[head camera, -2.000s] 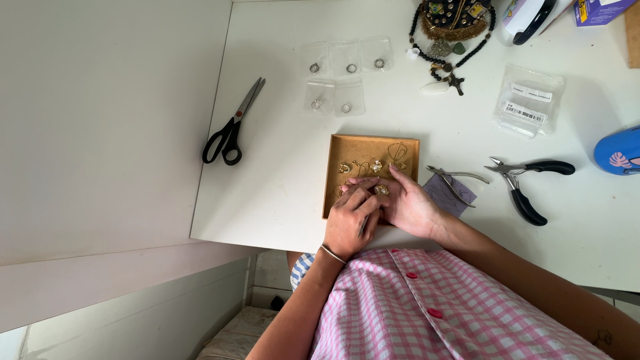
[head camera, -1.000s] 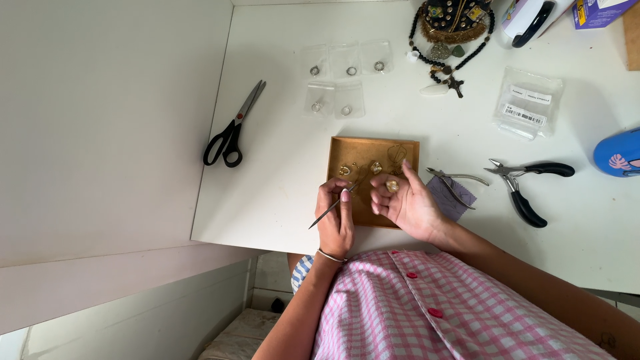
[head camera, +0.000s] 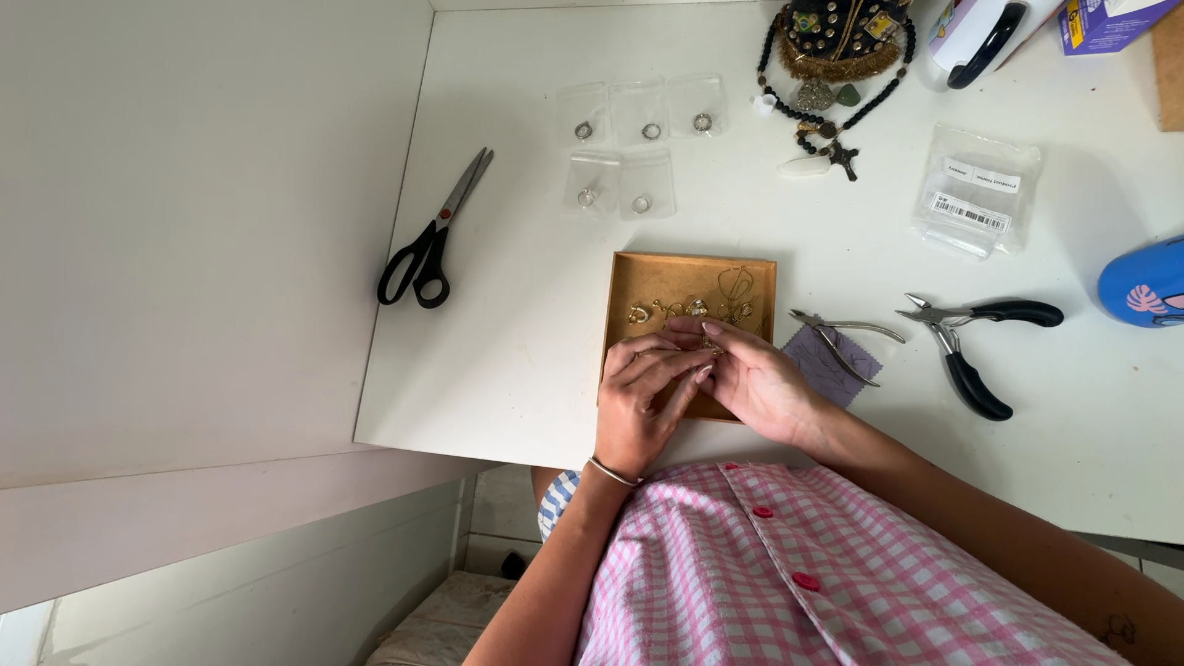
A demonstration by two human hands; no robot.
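My left hand (head camera: pixel 643 398), with a bangle at the wrist, meets my right hand (head camera: pixel 763 384) over a shallow wooden tray (head camera: pixel 684 259). Between their fingers is a small gold-coloured piece of jewellery (head camera: pixel 710 344), partly hidden; my right hand cradles it while the left fingertips touch it. Whether the left hand holds a slim tool cannot be seen. Several gold-coloured pieces, among them an earring or ring (head camera: pixel 638 314) and one with clear stones (head camera: pixel 696 307), lie in the tray above my fingers. A thin chain or wire (head camera: pixel 736 283) rests at its upper right.
Nippers (head camera: pixel 837 340) lie on a purple cloth (head camera: pixel 832 370) right of the tray, with black-handled cutters (head camera: pixel 962 356) beyond. Scissors (head camera: pixel 430 240) lie at the left. Small bags with rings (head camera: pixel 651 131), a beaded rosary (head camera: pixel 842 159), a labelled plastic bag (head camera: pixel 976 190) and a blue object (head camera: pixel 1147 282) stand or lie around.
My left hand has moved right from the tray's left side to meet my right hand. The thin tool seen in it one second ago is not visible now.
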